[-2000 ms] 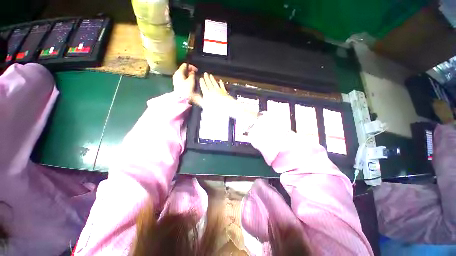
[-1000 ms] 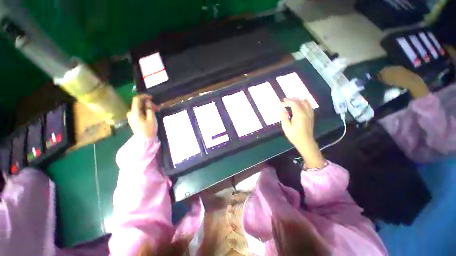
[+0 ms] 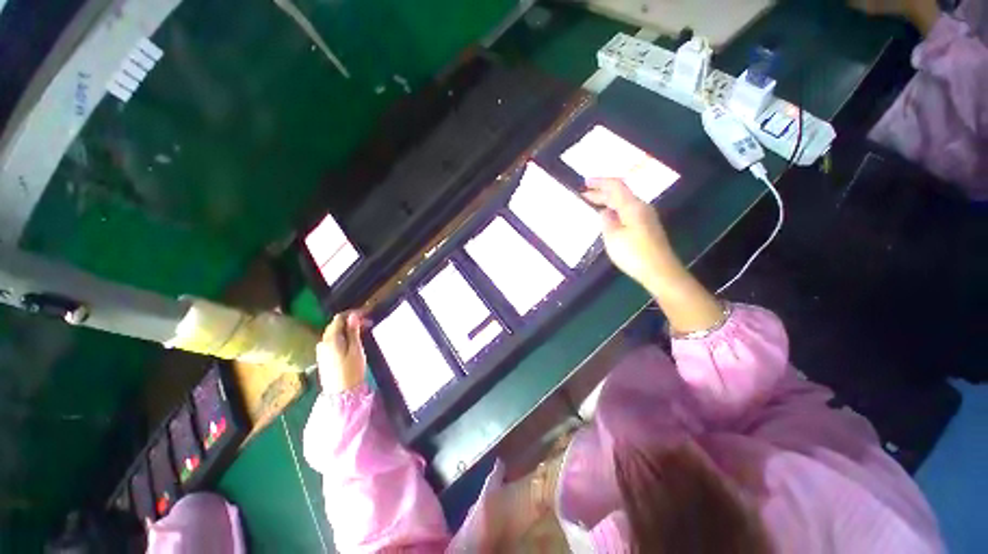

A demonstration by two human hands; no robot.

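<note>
The black front tray lies slanted on the green bench and holds several phones with white screens, side by side; one shows a small dark bar. My left hand is at the tray's far left corner, fingers bent together; whether they grip the rim or something small is unclear. My right hand is above the right part of the tray, its bent fingertips between the two rightmost phones, by the lower edge of the last one. Whether the right fingers hold anything small cannot be told.
The black rear tray holds one phone with a red line. A power strip with plugs and a white cable is at the right. A taped post, wooden board and neighbour's tray are left. A pink sleeve shows upper right.
The view has turned, so the trays slant more. My right hand, over the left phones two seconds ago, moved to the right-hand phones. The rightmost phone now lies more turned. My left hand stays at the corner.
</note>
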